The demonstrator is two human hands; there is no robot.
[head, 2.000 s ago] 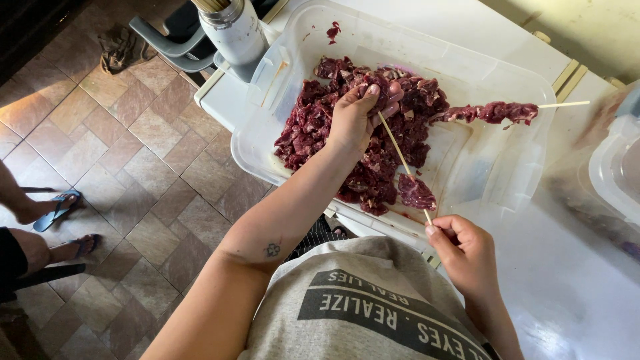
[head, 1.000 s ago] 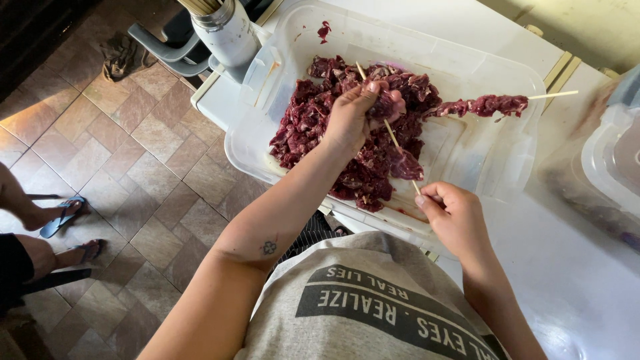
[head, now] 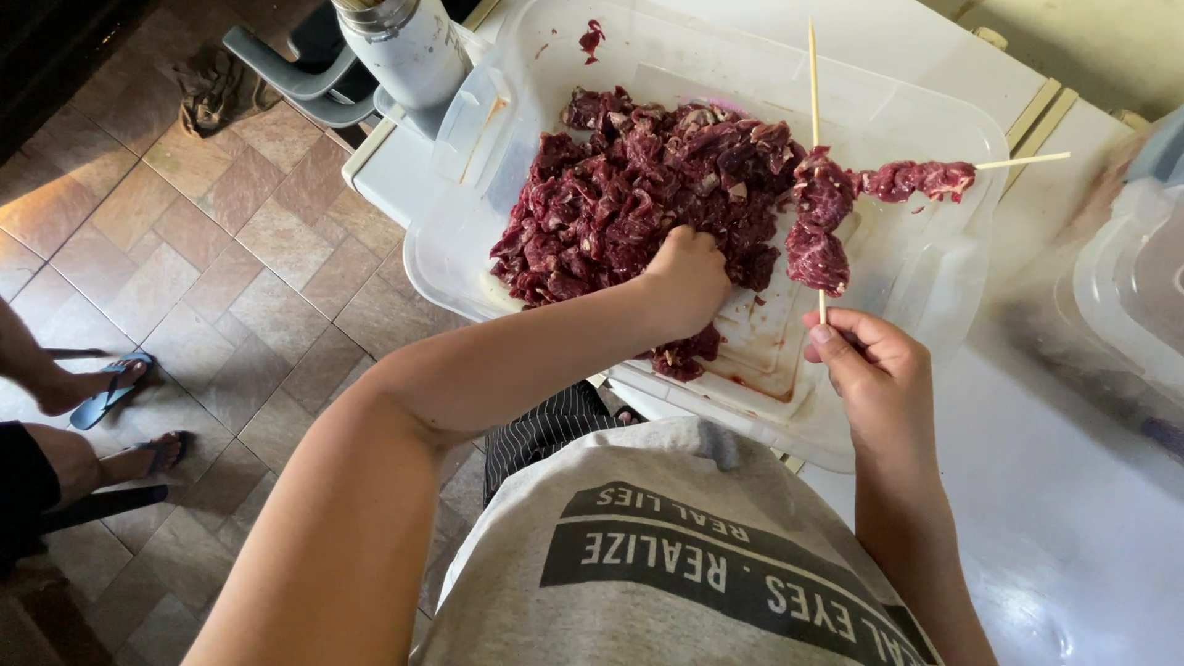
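My left hand [head: 689,282] reaches down into the pile of raw red meat pieces [head: 615,203], its fingers curled at the pile's right part, with the fingertips hidden. A bamboo skewer [head: 814,88] is pinched near its lower end between the thumb and fingers of my right hand [head: 865,356]. Several chunks of meat [head: 820,222] are threaded on it, with bare stick showing above and below. Behind it, a loaded skewer [head: 916,180] lies across the right part of the clear plastic tub [head: 934,106], its bare end over the rim.
A white metal container [head: 407,55] holding sticks stands by the tub's left corner, near a grey plastic handle [head: 305,88]. Another clear container [head: 1133,240] is at the right on the white surface [head: 1064,518]. A person's feet in flip-flops [head: 111,393] are on the tiled floor.
My left hand has left the skewer and moved down to the pile. The skewer in my right hand now stands further right, with meat higher along it than before.
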